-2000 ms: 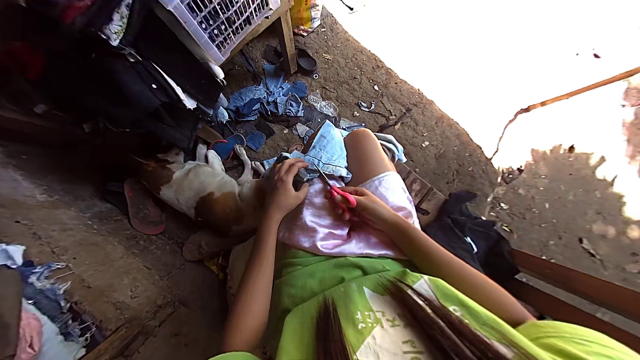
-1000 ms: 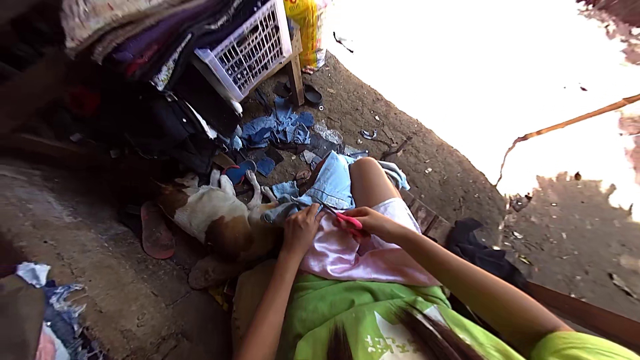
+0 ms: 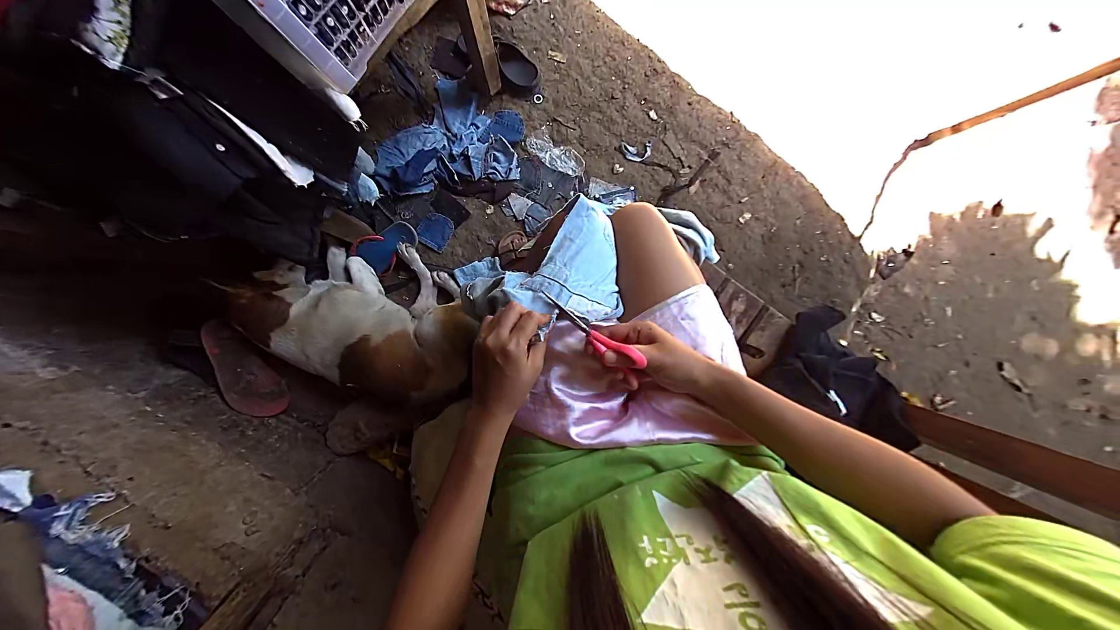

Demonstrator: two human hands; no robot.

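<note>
Light-blue denim cloth (image 3: 582, 262) lies over my lap and knee, above pink satin shorts (image 3: 586, 398). My left hand (image 3: 510, 350) pinches the near edge of the denim between thumb and fingers. Pink-handled scissors (image 3: 612, 346) are in my right hand (image 3: 652, 354), with their blades pointing up and left at the denim, close to my left fingertips. How far the blades stand apart is hard to tell. Part of the cloth is bunched beyond my left hand.
A brown and white dog (image 3: 350, 337) lies at my left, beside a worn flip-flop (image 3: 245, 372). Denim scraps (image 3: 451, 149) litter the dirt floor below a white plastic crate (image 3: 337, 44). Black cloth (image 3: 827, 376) lies at right, near a wooden beam (image 3: 1015, 451). Frayed denim (image 3: 96, 542) sits lower left.
The view has shifted somewhat. My hands stay close together at the denim, left hand on the cloth and right hand on the scissors; no other change is plain.
</note>
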